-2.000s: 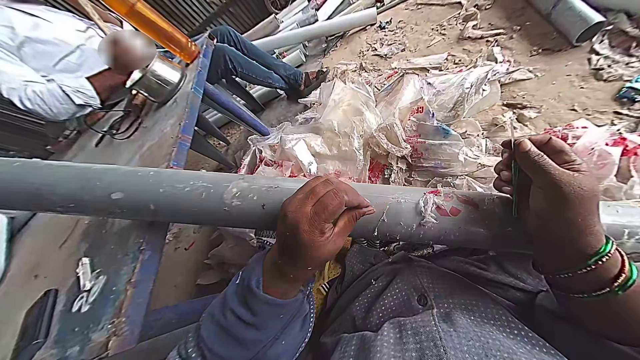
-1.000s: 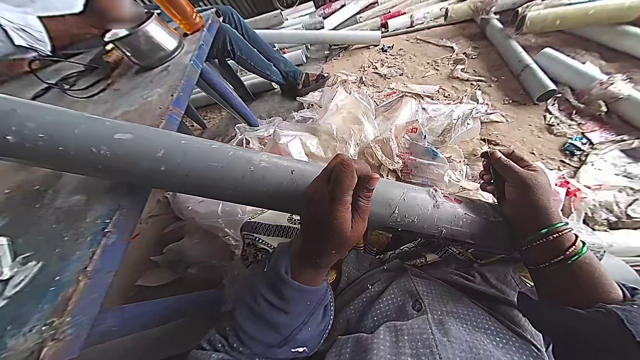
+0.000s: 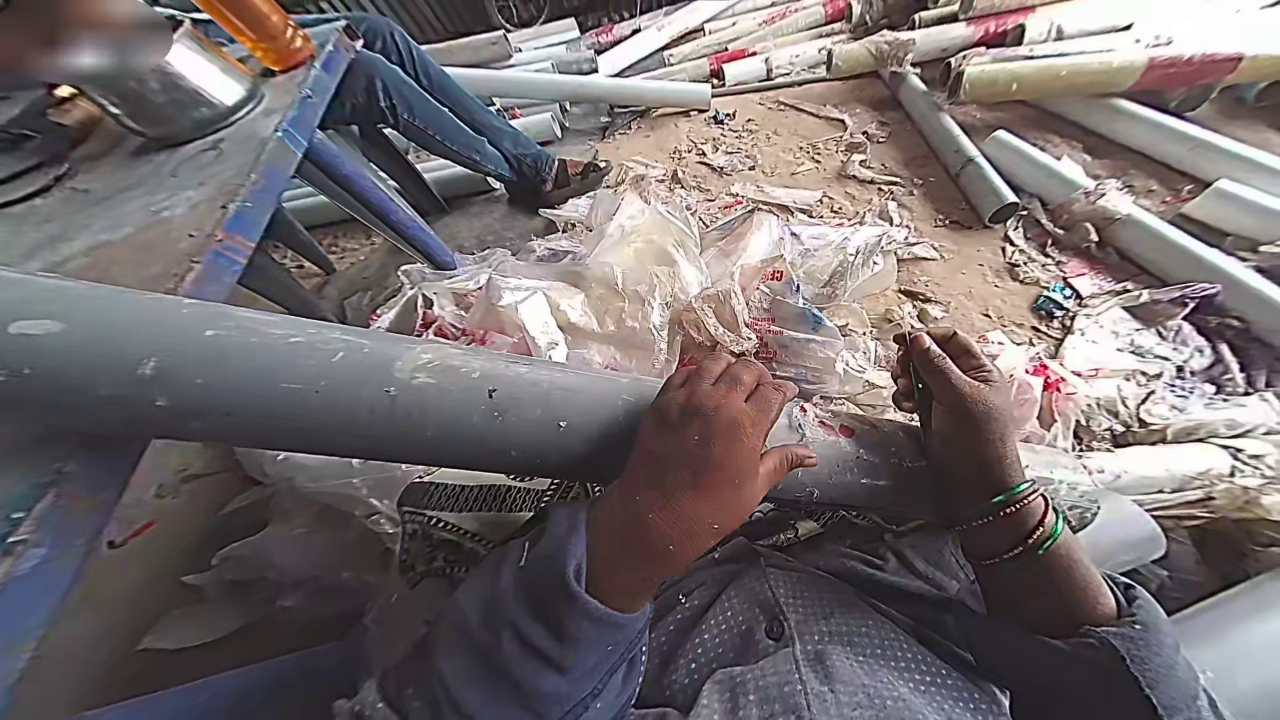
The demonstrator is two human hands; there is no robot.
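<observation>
A long grey plastic pipe [image 3: 300, 375] with flecks and scuffs crosses in front of my body, its left part over a blue-edged table. My left hand [image 3: 700, 455] rests on top of the pipe near its middle, fingers over the far side and thumb pointing right. At the pipe's right part, my right hand [image 3: 955, 390] is closed around a thin dark tool [image 3: 920, 395], held upright; what kind of tool it is cannot be told. Red marks and loose scraps of film show on the pipe between my hands. Green and red bangles circle my right wrist.
Crumpled plastic film [image 3: 640, 280] lies heaped beyond the pipe. Many pipes [image 3: 950, 145] are strewn over the sandy ground at the back and right. On the table [image 3: 225, 250] at left stand a metal pot [image 3: 165, 90] and an orange bottle [image 3: 258, 30]; another person sits behind it.
My left hand has gone from a curled fist on the pipe to lying flatter over it. The view has turned, showing more pipes at the back. My right hand keeps hold of the thin tool.
</observation>
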